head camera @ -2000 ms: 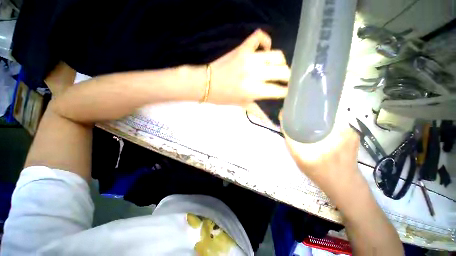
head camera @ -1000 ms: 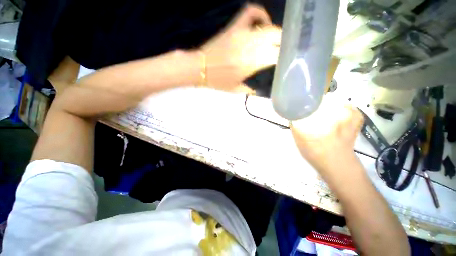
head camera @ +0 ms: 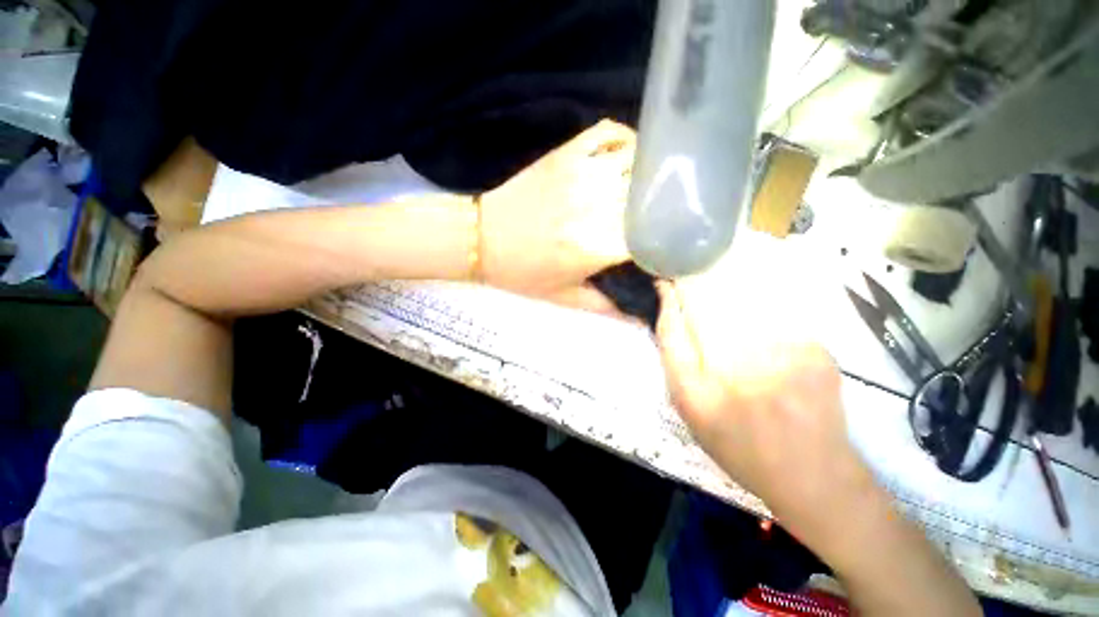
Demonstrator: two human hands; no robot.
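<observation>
A large black garment piece lies over the back left of the white table. A small black cloth piece shows between my two hands. My left hand, with a thin band at the wrist, lies at its left end. My right hand has its fingertips at its right end. The translucent grey tube hides fingertips of both hands, so the exact grip is partly hidden. A tan-yellow block stands right of the tube, near the machine head.
Black-handled shears lie with open blades right of my right hand. Beside them are a tape roll, dark tools and a reddish shaft. The chipped table edge runs in front. A red basket is below.
My left hand has moved down and toward my right hand, away from the machine side. The small black piece now spans between them. The tan block has come fully into view.
</observation>
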